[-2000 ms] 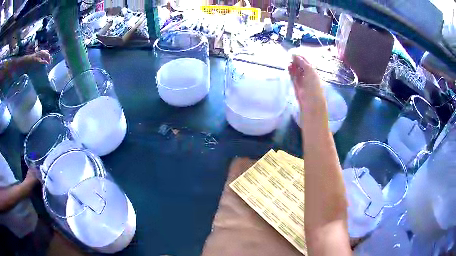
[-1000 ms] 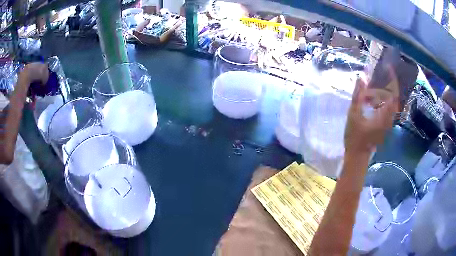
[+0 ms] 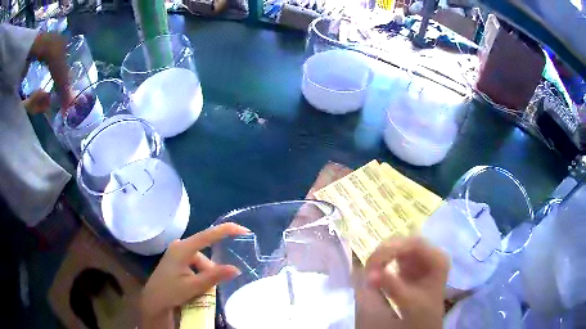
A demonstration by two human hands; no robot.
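A clear container [image 3: 289,302] with a white lower part stands upright at the bottom centre, a U-shaped notch outline at its wall. My left hand [image 3: 193,273] is at its left side, thumb and index finger apart near the notch. A curled yellow label sheet [image 3: 199,313] shows against the palm, seemingly held by the lower fingers, which are hidden. My right hand [image 3: 408,273] is blurred, right of the container, fingers curled together; whether a label is in them cannot be told. Yellow label sheets [image 3: 376,202] lie behind and partly under the right hand.
Brown cardboard [image 3: 331,173] lies under the sheets. Clear containers stand at left [image 3: 144,205], back [image 3: 337,80], back right [image 3: 424,132] and right [image 3: 462,241]. A person's arm [image 3: 54,61] works at left. A cardboard box [image 3: 115,283] with a dark hole is at lower left.
My right hand has come back from the far containers towards me. My left hand and a container have come into view at the bottom. The view has tilted down.
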